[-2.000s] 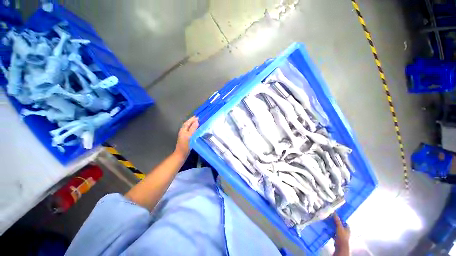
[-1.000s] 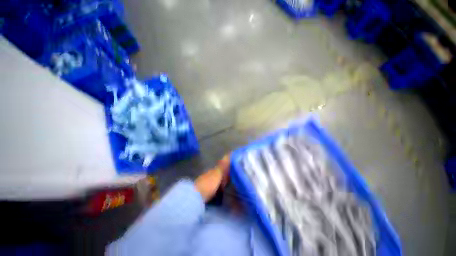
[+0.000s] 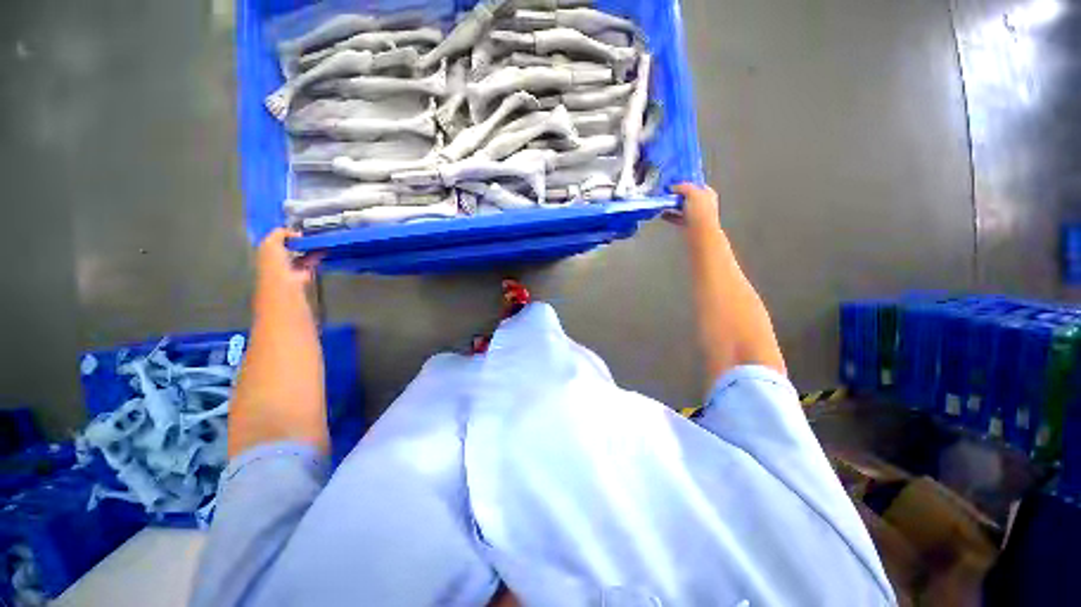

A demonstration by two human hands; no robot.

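A blue crate (image 3: 474,237) is in front of me at the top of the view, its far end cut off by the edge. It holds many grey moulded leg-like parts (image 3: 391,122) lying in rough rows. The edges of more blue crates show under its near rim. My left hand (image 3: 288,255) grips the near left corner. My right hand (image 3: 691,210) grips the near right corner. The fingers of both hands are partly hidden by the crate.
A crate of light-blue moulded parts (image 3: 166,427) is at the lower left, with more blue crates beside it and a white surface (image 3: 136,572) below. Stacked blue crates (image 3: 966,362) stand at the right. Brown cardboard (image 3: 931,522) is at the lower right, near yellow-black tape (image 3: 818,397).
The view has turned. The crate was tilted at the right and now lies squarely ahead. The light-blue parts have shifted to the lower left. My right hand has come back into view.
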